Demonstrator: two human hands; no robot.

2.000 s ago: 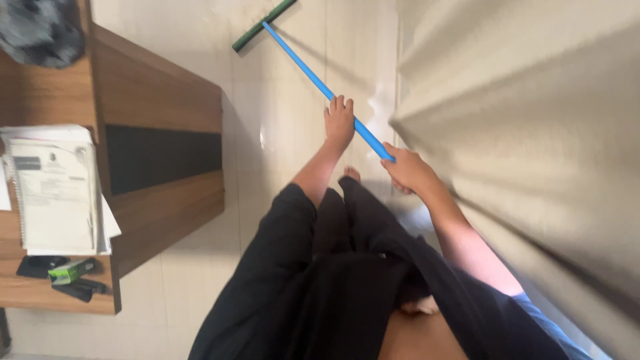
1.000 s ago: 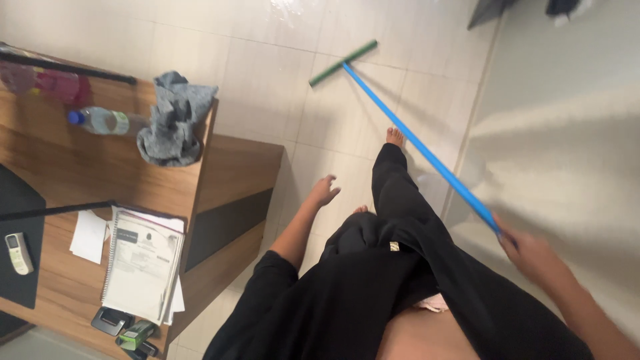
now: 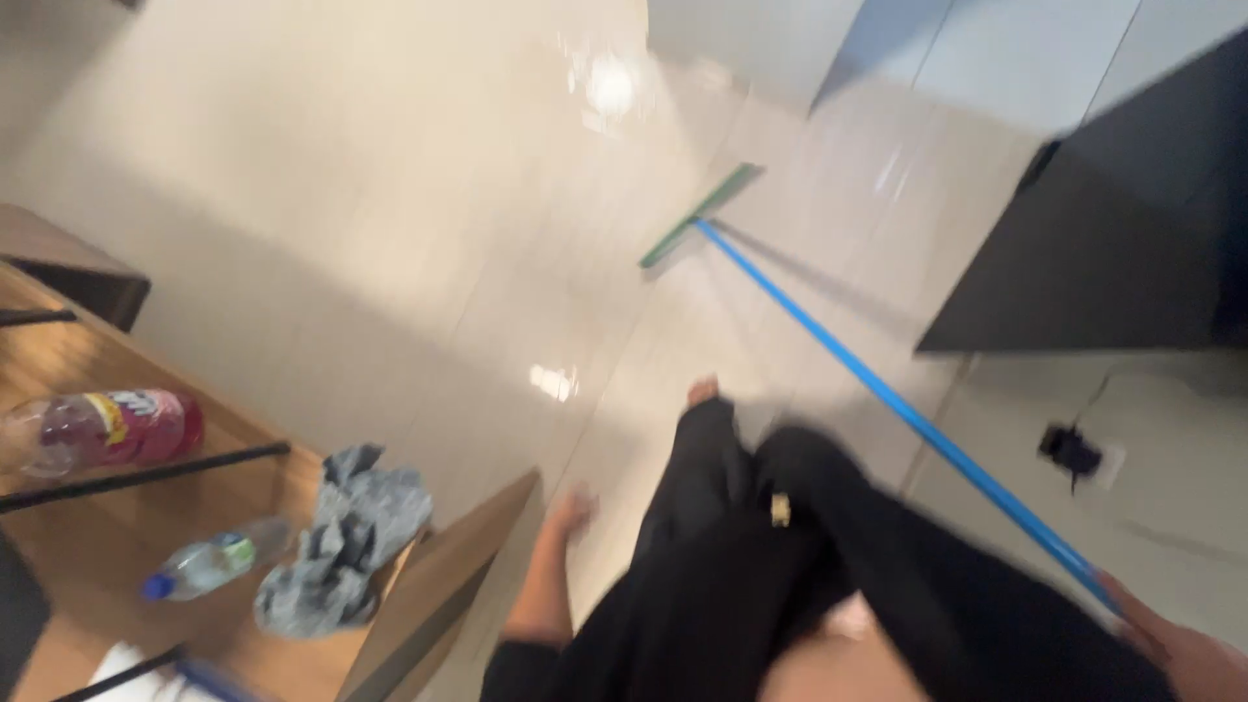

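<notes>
My right hand (image 3: 1150,624) is closed around the upper end of the blue pole (image 3: 907,414) of a floor squeegee, at the lower right. The pole slants up and left to a narrow green squeegee head (image 3: 700,216), which rests on the glossy tiled floor ahead of my bare foot. My left hand (image 3: 575,509) hangs blurred beside my left leg, near the desk's side panel, and touches nothing; its finger positions are too blurred to make out.
At the left, a wooden desk (image 3: 117,546) bears a bottle of pink liquid (image 3: 122,429), a clear bottle with a blue cap (image 3: 219,558) and a crumpled grey cloth (image 3: 346,546). Dark furniture (image 3: 1102,234) stands at the right, above a black plug (image 3: 1071,453) in the wall.
Two seconds ago both hands were on the pole; my left hand has let go and dropped to my side. The view has moved forward along the floor, past the desk's papers.
</notes>
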